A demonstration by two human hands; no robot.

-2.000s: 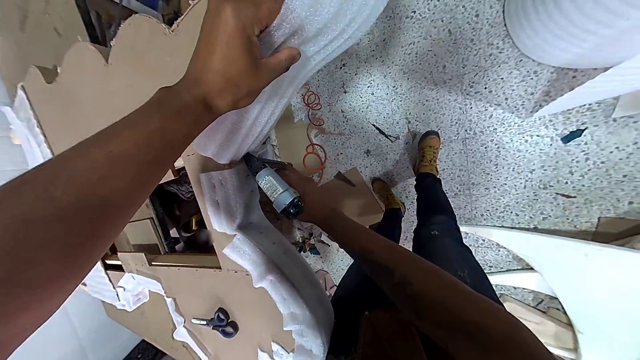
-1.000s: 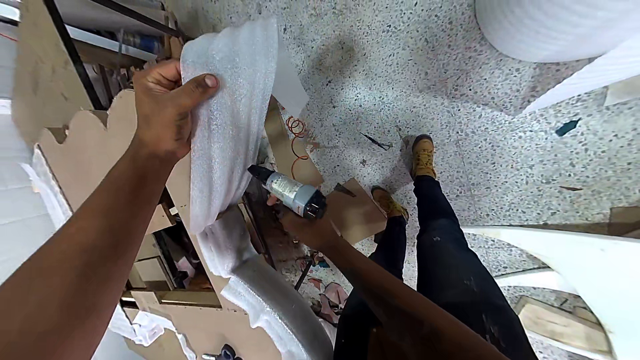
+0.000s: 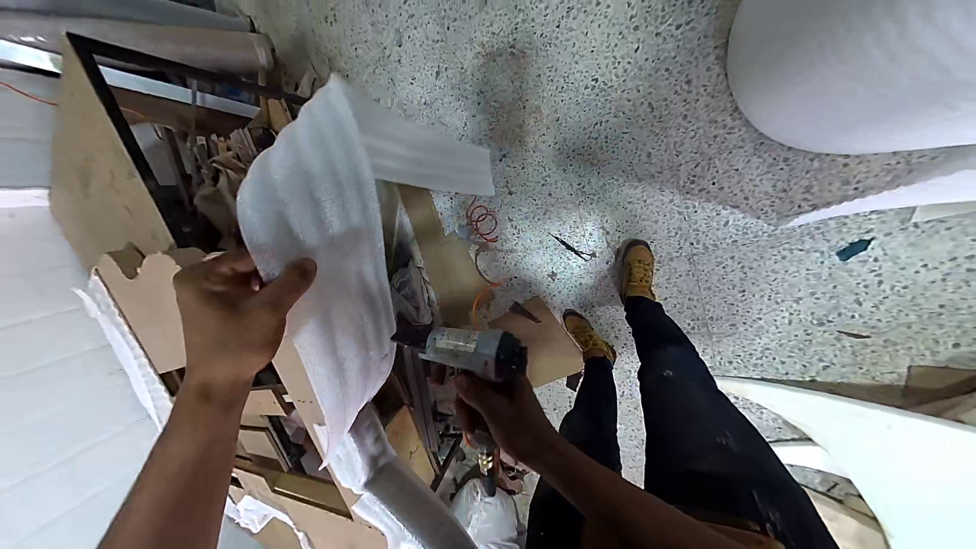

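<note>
My left hand (image 3: 236, 309) pinches the edge of a white foam sheet strip (image 3: 328, 221) between thumb and fingers. The strip hangs along the scalloped edge of a cardboard-covered frame (image 3: 152, 313), and its far end trails over the floor. My right hand (image 3: 492, 408) grips a grey pneumatic stapler (image 3: 473, 351), whose dark nose points at the strip's near edge; contact cannot be told. Lower down, foam (image 3: 408, 484) covers the frame's curved edge.
An orange coiled air hose (image 3: 482, 221), scissors (image 3: 572, 247) and a cardboard piece (image 3: 537, 343) lie on the speckled floor. A large white foam roll (image 3: 854, 69) stands at upper right. A white curved panel (image 3: 877, 450) is at lower right. Rolls of material (image 3: 137, 42) lie at upper left.
My left hand has moved down in view, still holding the foam strip, and more of the strip shows. The stapler in my right hand now has its nose by the strip's near edge. The view has shifted.
</note>
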